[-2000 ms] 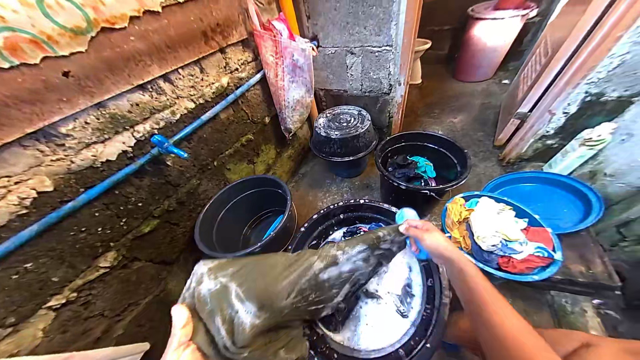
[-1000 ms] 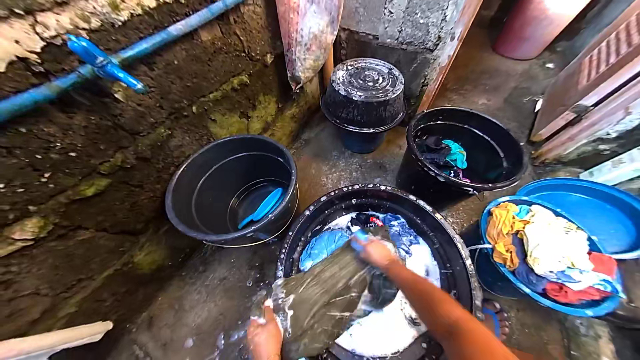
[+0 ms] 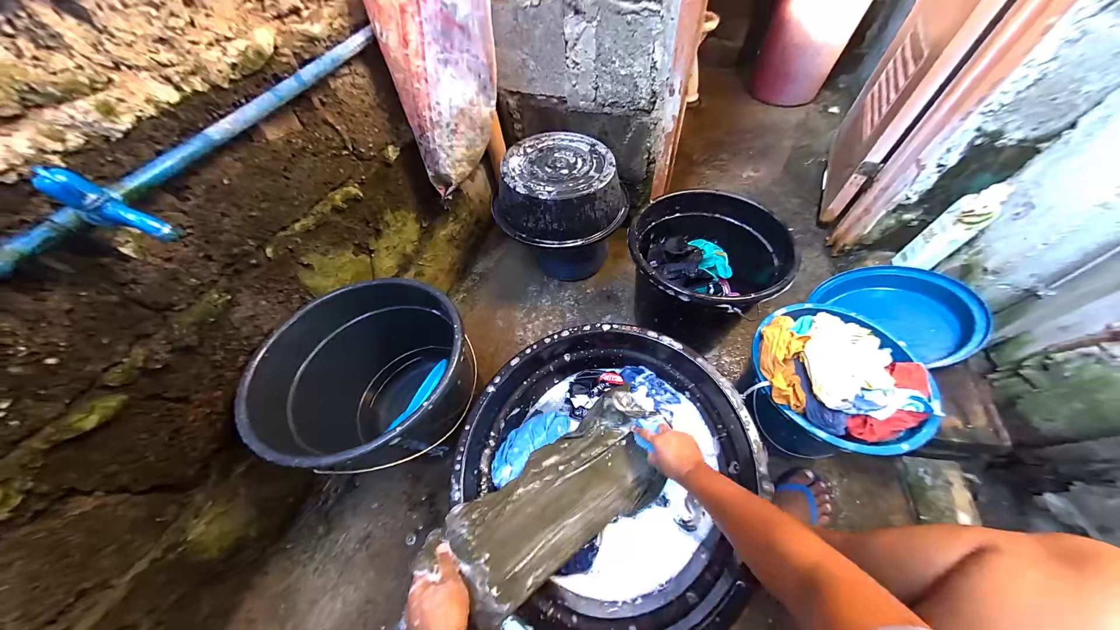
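A wet olive-brown garment (image 3: 560, 499) is stretched over a round black basin (image 3: 752, 437) of white suds. My left hand (image 3: 440, 595) grips its near end at the basin's left edge. At the far end, my right hand (image 3: 672, 452) has its fingers closed on a small light-blue object (image 3: 646, 437), partly hidden, probably a brush or soap, pressed against the cloth. Around the garment, a light-blue cloth (image 3: 529, 444) and dark clothes (image 3: 595, 389) lie in the suds.
A black bucket (image 3: 297, 350) with a blue item inside stands left. Behind are an upturned black basin (image 3: 560, 166) on a bucket and a black bucket (image 3: 647, 284) of clothes. At right are a blue bucket (image 3: 774, 429) heaped with laundry and a blue basin (image 3: 919, 306).
The view has tilted down. The garment was held up across the basin two seconds ago; now it lies lower, over the suds. My right hand stays at its far end.
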